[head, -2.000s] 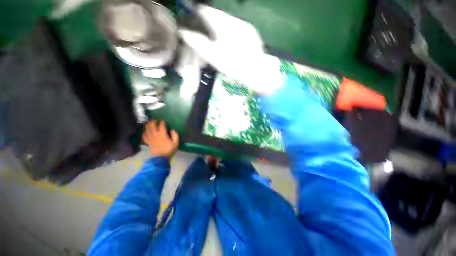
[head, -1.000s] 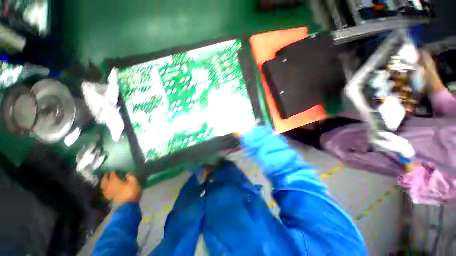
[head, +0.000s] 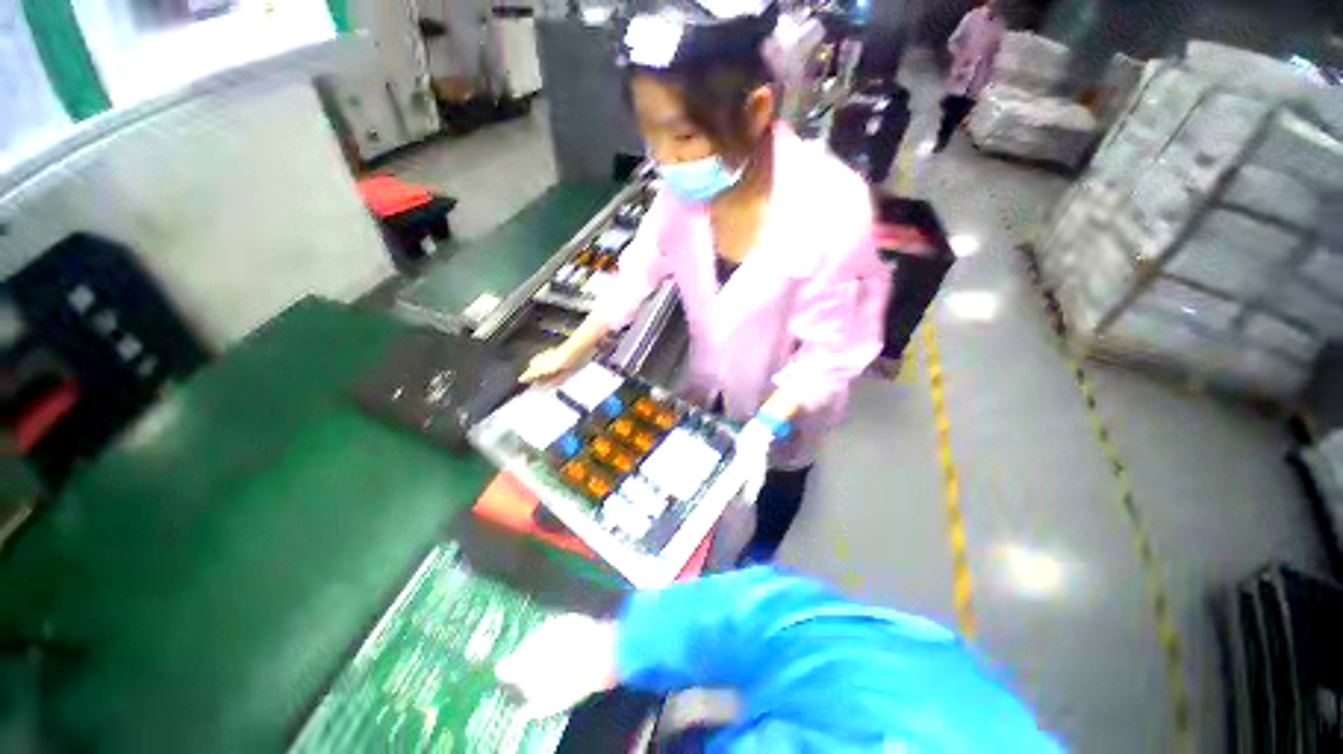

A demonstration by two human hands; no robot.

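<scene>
A green circuit board [head: 427, 663], solder side up with pale dots, lies on a dark pad at the bottom, cut off by the picture's lower edge. My right hand [head: 560, 663], in a white glove, is over the board's right part. It is blurred, and I cannot tell whether its fingers hold anything. My left hand is out of the picture. Another person holds a pale frame with a populated board [head: 626, 457], showing orange coils, white blocks and blue parts, tilted above the red-orange sheet [head: 516, 508] beyond my board.
The person in a pink coat [head: 766, 265] stands across the bench corner. A black foam pad [head: 435, 386] lies on the green bench mat [head: 251, 501]. Conveyor rails [head: 575, 258] run behind. Wrapped stacks [head: 1193, 221] and black crates [head: 1289, 663] stand at the right.
The view has swung up and to the right. The person with the framed board is now nearer the middle, the frame over the red-orange sheet. My left hand has left the picture.
</scene>
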